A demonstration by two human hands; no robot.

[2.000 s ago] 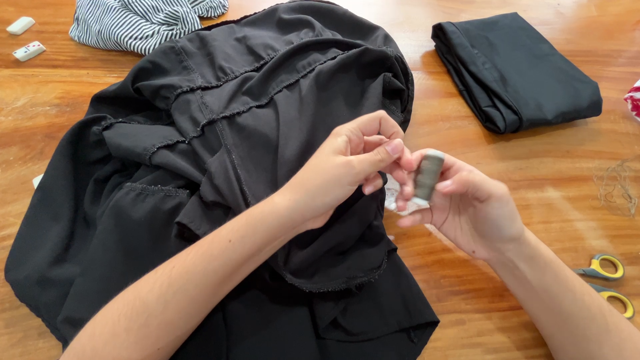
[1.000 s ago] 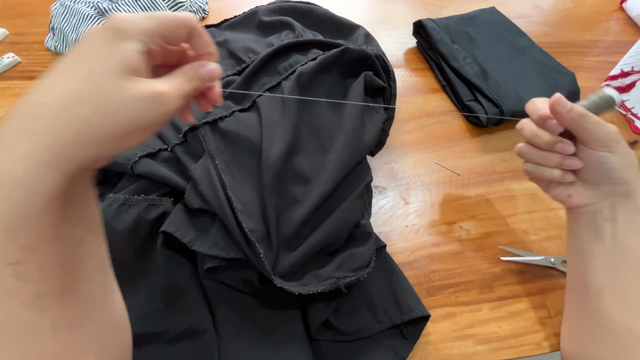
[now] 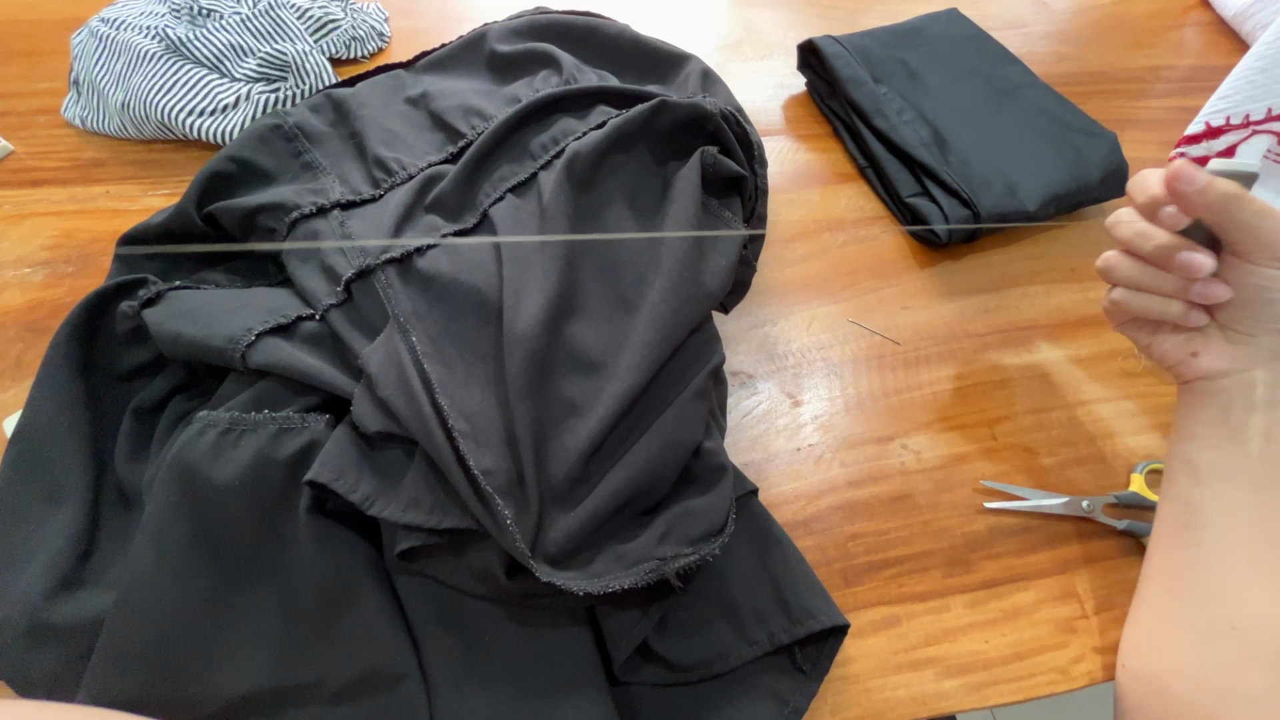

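At the right edge, my right hand is closed around a thread spool, mostly hidden by the fingers. A pale thread runs taut from it across the view, above a crumpled black cloth garment with rough, overcast seams. The thread's far end goes out of clear sight at the left. My left hand is out of view; only a bit of skin shows at the bottom left corner. A sewing needle lies on the wooden table between the garment and my right hand.
Scissors with yellow and grey handles lie partly open beside my right forearm. Folded black fabric rests at the back right, a striped cloth at the back left. White cloth with red marks is behind my right hand.
My hands have moved apart from close together near the spool, drawing out a length of thread. My left hand has gone out of view at the left. The spool stays in my right hand.
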